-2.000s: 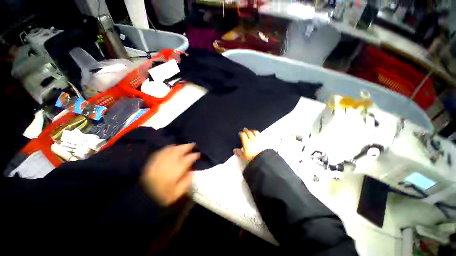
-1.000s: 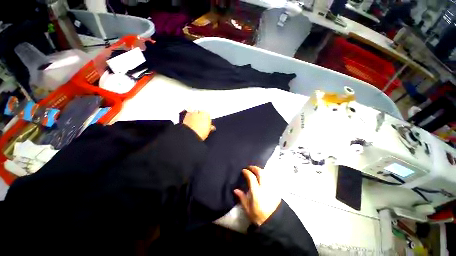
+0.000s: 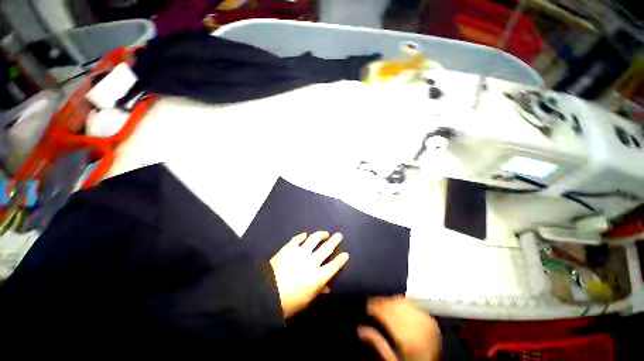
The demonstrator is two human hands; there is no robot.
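Observation:
A dark garment panel lies on the white table in front of the sewing machine, its near part running down over the table's front edge. My left hand rests on the panel, palm down, fingers slightly spread. My right hand is blurred at the panel's near right side, low in the picture; its grip on the cloth cannot be made out. The white sewing machine stands at the right, its needle area beyond the panel and not touched by it.
A black flat rectangle lies right of the needle. An accessory tray is at the right. Red baskets stand left. A dark garment pile lies at the back, against a pale blue-grey tub. A red basket is below the table.
The panel has come away from the pile and moved toward me, near the front edge. My left hand has moved down and right onto it; my right hand has moved lower and right.

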